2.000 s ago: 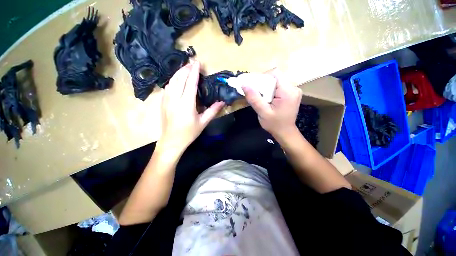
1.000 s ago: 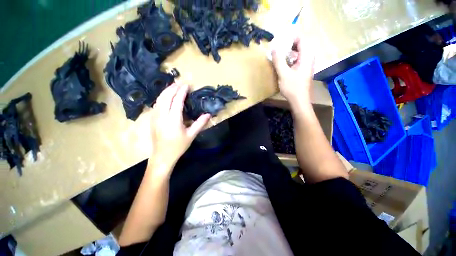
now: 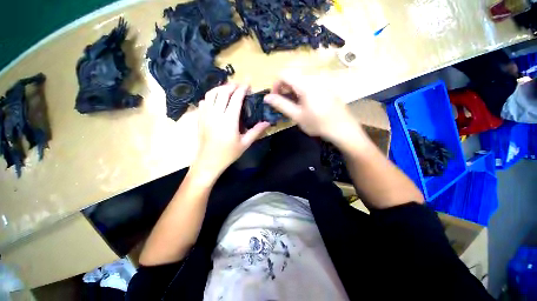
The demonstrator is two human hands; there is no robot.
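Observation:
A black moulded shell piece (image 3: pixel 257 110) lies at the bench's front edge, partly covered by both hands. My left hand (image 3: pixel 222 126) holds its left side, fingers on top and thumb at the near edge. My right hand (image 3: pixel 309 109) is at its right side with thumb and fingers bent together; whether it grips the piece is hidden. The glue bottle (image 3: pixel 347 56) lies on the bench beyond my right hand, seen as a white disc, with its blue tip (image 3: pixel 381 29) pointing away.
Grouped black pieces (image 3: pixel 176 56) lie just beyond my left hand, a black clump (image 3: pixel 285 23) to their right. Single black parts (image 3: pixel 105 73) lie at the left. A blue crate (image 3: pixel 428 141) with black parts and an open carton (image 3: pixel 377 120) stand at the right below the bench.
My right hand has let go of the glue bottle, leaving it on the bench, and has come back to the black shell piece. My left hand has stayed on the piece.

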